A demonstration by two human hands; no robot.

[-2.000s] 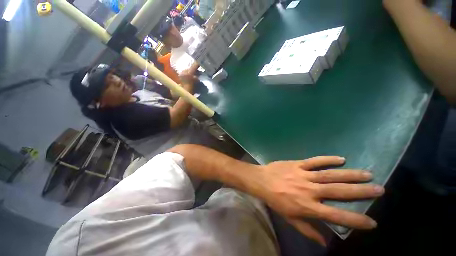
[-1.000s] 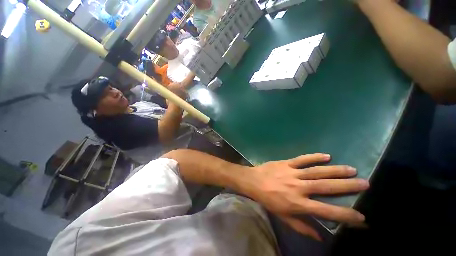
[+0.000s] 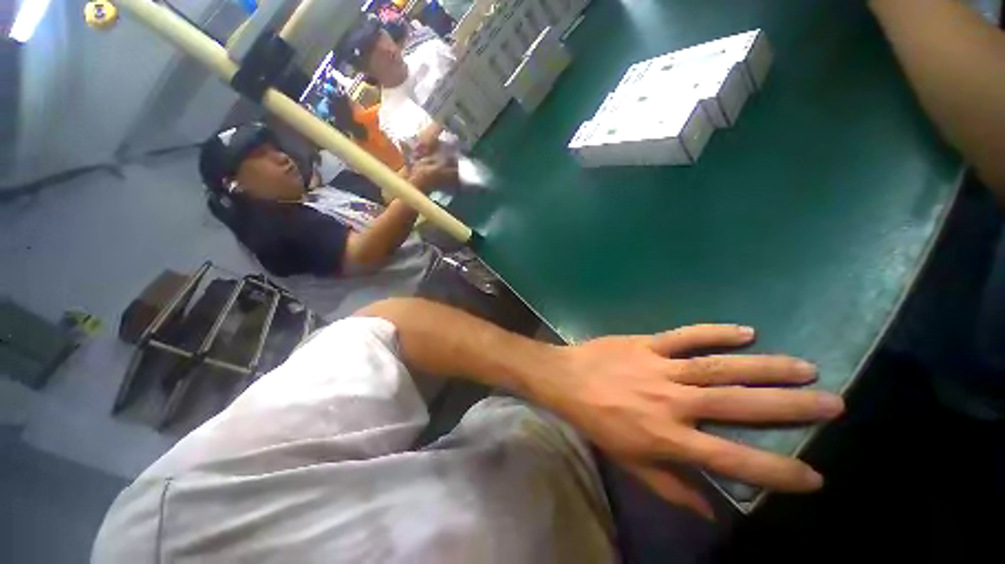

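Observation:
My left hand [image 3: 672, 408] lies palm down with its fingers spread on the near corner of the green-topped table [image 3: 705, 264]. It holds nothing. My right hand is out of the picture. A flat group of white boxes [image 3: 672, 105] lies side by side farther up the table, with a stepped edge on its right side. It is well apart from my left hand. Small dark print shows on the boxes, too blurred to read.
A long row of white boxes [image 3: 496, 66] stands at the far left, with a separate white box [image 3: 537, 68] beside it. A cream pipe [image 3: 353, 165] crosses at left. A coworker in dark clothing [image 3: 292, 220] sits behind it. Another person's forearm [image 3: 937, 77] reaches in at upper right.
The view has shifted slightly back and forth. My left hand stays flat on the table corner. The small white box near the seated coworker's hands no longer shows.

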